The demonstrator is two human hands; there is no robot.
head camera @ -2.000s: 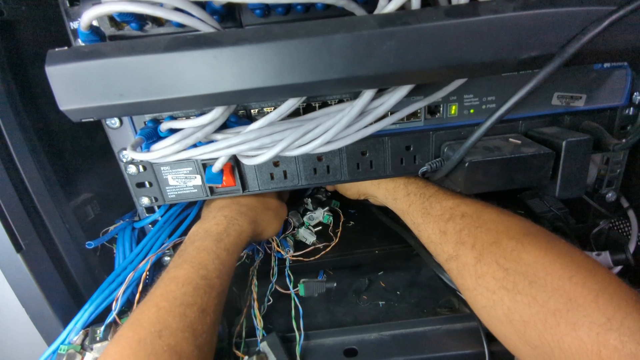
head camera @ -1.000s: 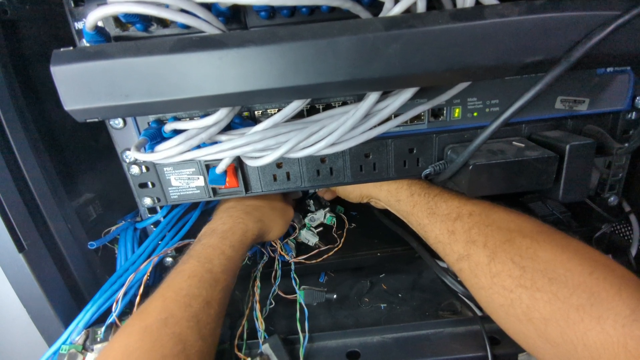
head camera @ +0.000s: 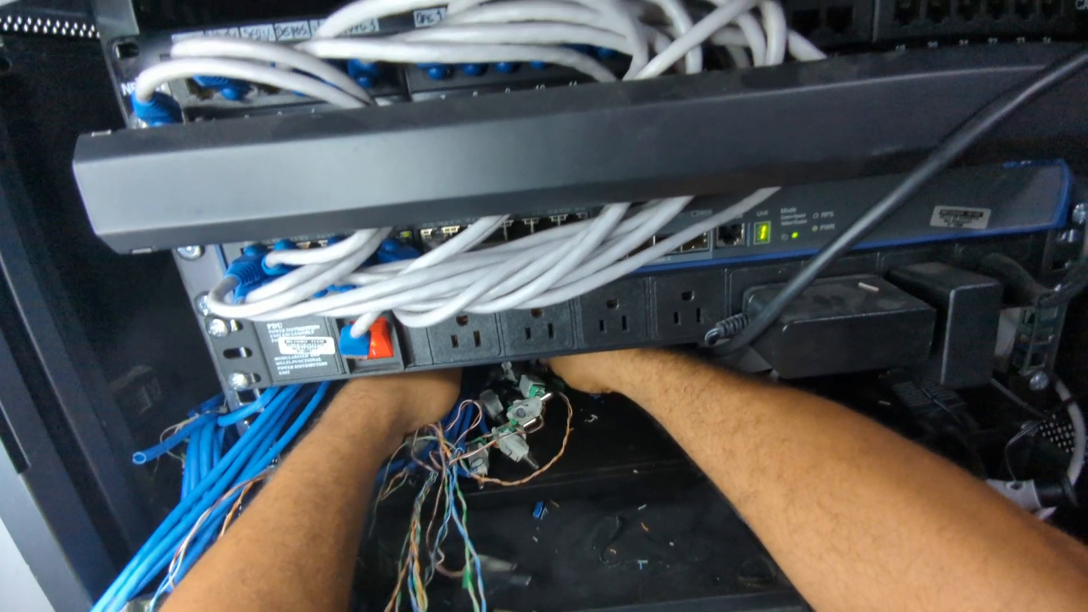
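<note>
Both forearms reach under a rack-mounted power distribution unit (head camera: 544,331). My left hand (head camera: 425,395) shows only at its back near the wrist, beside stripped twisted wire pairs (head camera: 438,510); its fingers are hidden. My right hand (head camera: 586,371) goes under the unit's lower edge, its fingers also out of sight. Between the hands hang several small grey connectors (head camera: 523,412) with green parts and thin coloured wires. Blue network cables (head camera: 204,493) run down beside the left forearm. What either hand holds cannot be seen.
Above are a black cable-management cover (head camera: 425,170), a network switch (head camera: 918,212) with lit indicators, and bundled grey patch cables (head camera: 510,280). A black power cord (head camera: 884,204) crosses at the right, near plugged-in power adapters (head camera: 841,323). Wire scraps lie on the black surface (head camera: 629,544) below.
Both hands stay beneath the power unit. No clear change in what they touch shows.
</note>
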